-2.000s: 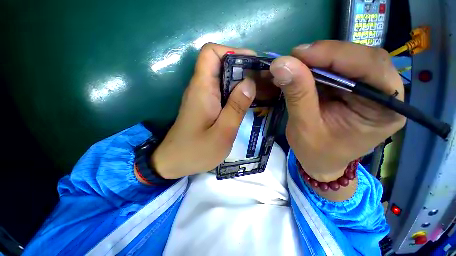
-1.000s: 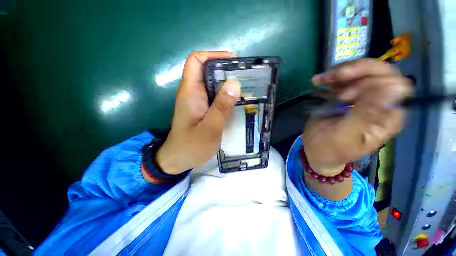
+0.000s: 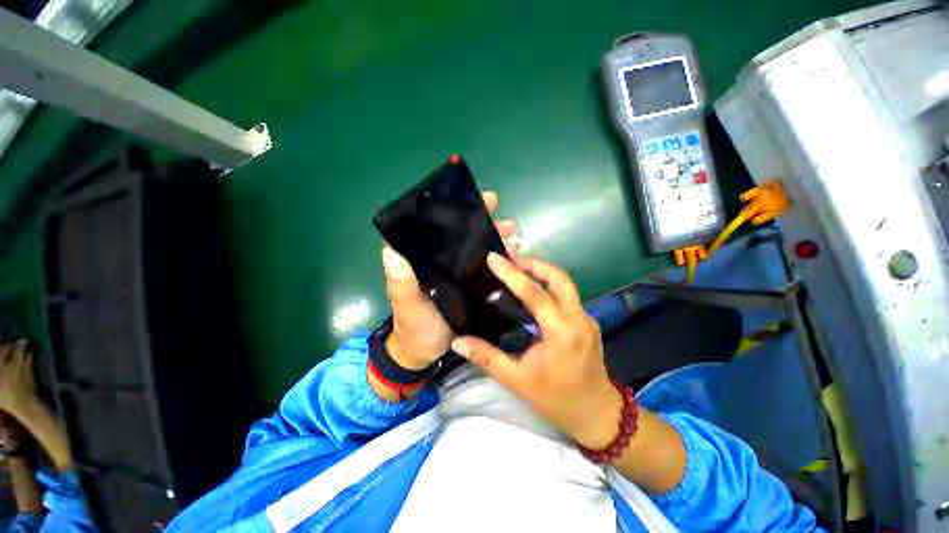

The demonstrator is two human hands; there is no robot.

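The joined screen and frame (image 3: 442,234) is a glossy black phone, held tilted in front of my body with its screen side up. A small red tab shows at its top corner. My left hand (image 3: 416,318) grips it from the left and beneath, with fingertips showing past its right edge. My right hand (image 3: 557,349) is at the lower right, with fingers over the screen and the thumb at the lower edge. A small blue-violet bit shows by the right fingers; I cannot tell what it is.
A grey handheld tester (image 3: 676,172) with an orange connector (image 3: 765,201) lies on the green mat (image 3: 416,83). A large black tray (image 3: 104,333) is left, a metal bar (image 3: 135,94) upper left, the white-grey machine (image 3: 853,208) right. Another person's hand (image 3: 16,380) shows far left.
The phone has turned from its open back to its black screen side. The pen-like stick no longer shows clearly. My right hand has come to the phone. The view has shifted, showing the tray and whole tester.
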